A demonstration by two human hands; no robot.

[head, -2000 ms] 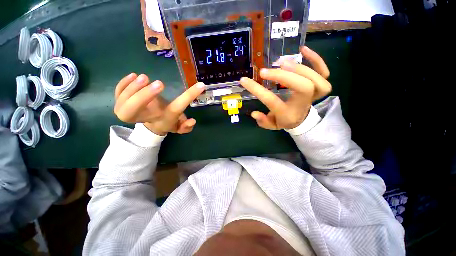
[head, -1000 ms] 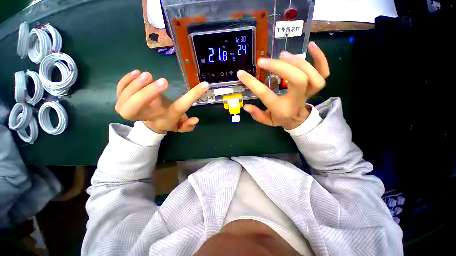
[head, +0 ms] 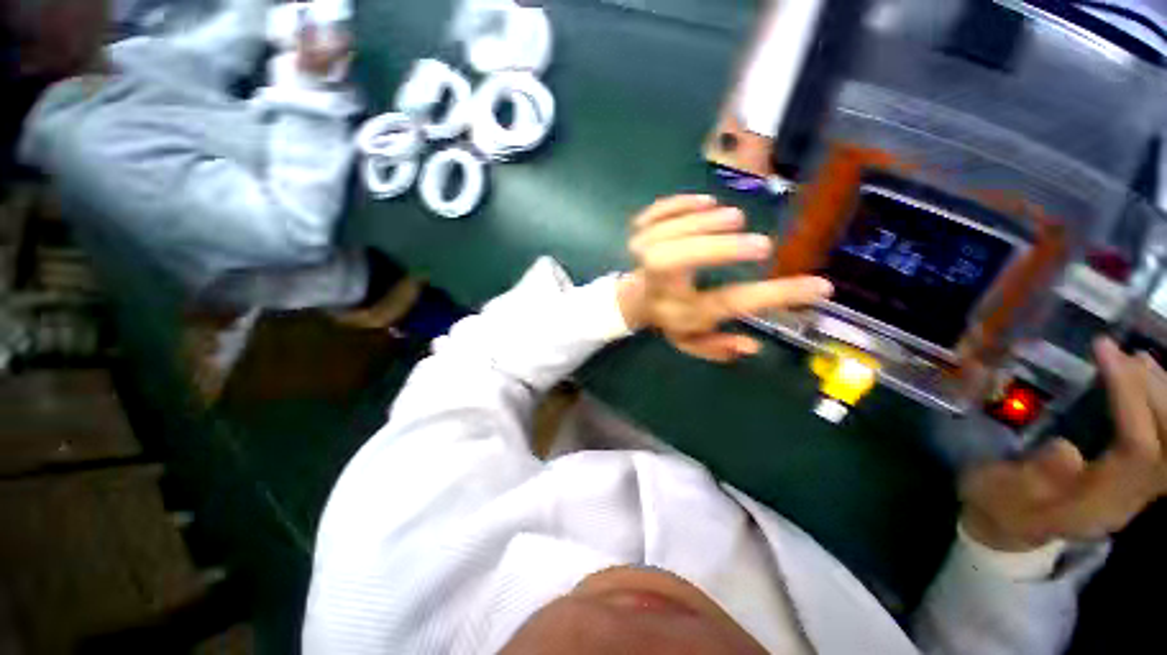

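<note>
The clear test fixture (head: 883, 115) lies in front of me at the upper right, blurred. Its orange-red frame (head: 811, 220) surrounds the lit display module (head: 915, 262), whose digits are smeared. My left hand (head: 710, 282) has its fingers spread, with the index fingertip at the screen's lower left edge. My right hand (head: 1075, 467) is blurred at the fixture's lower right corner, beside the glowing red power switch (head: 1017, 406); whether it grips the corner is unclear. A yellow fitting (head: 843, 371) with a white tip sits at the near edge.
Coiled white cables (head: 512, 113) lie on the dark green bench mat (head: 614, 154). A neighbouring person's grey sleeve (head: 205, 179) and hand are at the upper left. A brown board with white paper (head: 742, 147) is left of the fixture. Dark cables curve behind it.
The view has swung left, so the fixture appears further right and tilted. My right hand has left the touch keys for the fixture's right corner. The red switch shows more clearly.
</note>
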